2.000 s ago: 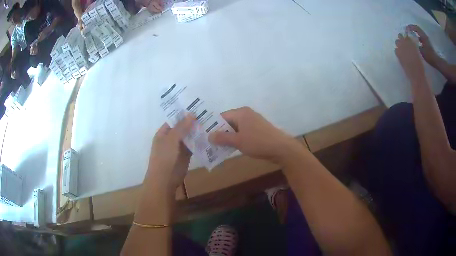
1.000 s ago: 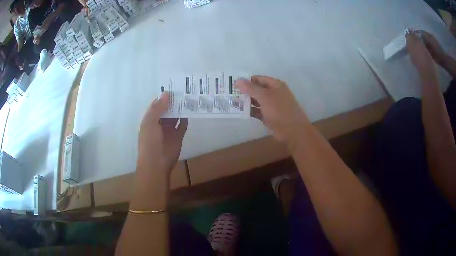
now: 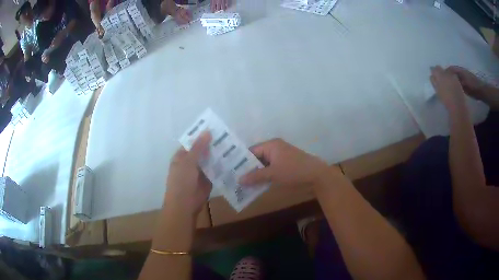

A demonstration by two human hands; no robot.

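A white printed leaflet (image 3: 223, 146) with dark heading bars is held above the white sheeting near the table's front edge. It slants from upper left to lower right. My left hand (image 3: 191, 172) grips its left side, with the thumb on top. My right hand (image 3: 279, 164) grips its lower right part, with the thumb on the print. The fingers under the leaflet are hidden, and I cannot tell whether anything lies beneath it.
White cartons (image 3: 106, 46) stand in rows at the far left. A small carton stack (image 3: 220, 23) lies at the far edge. Single cartons stand at the left (image 3: 83, 192) and lower left (image 3: 45, 226). A larger box (image 3: 12, 199) is at the left rim. Another person's hands (image 3: 451, 85) work at the right.
The leaflet has turned from level to slanting and moved lower, with both hands still on it. At the right, the other person's carton no longer shows clearly.
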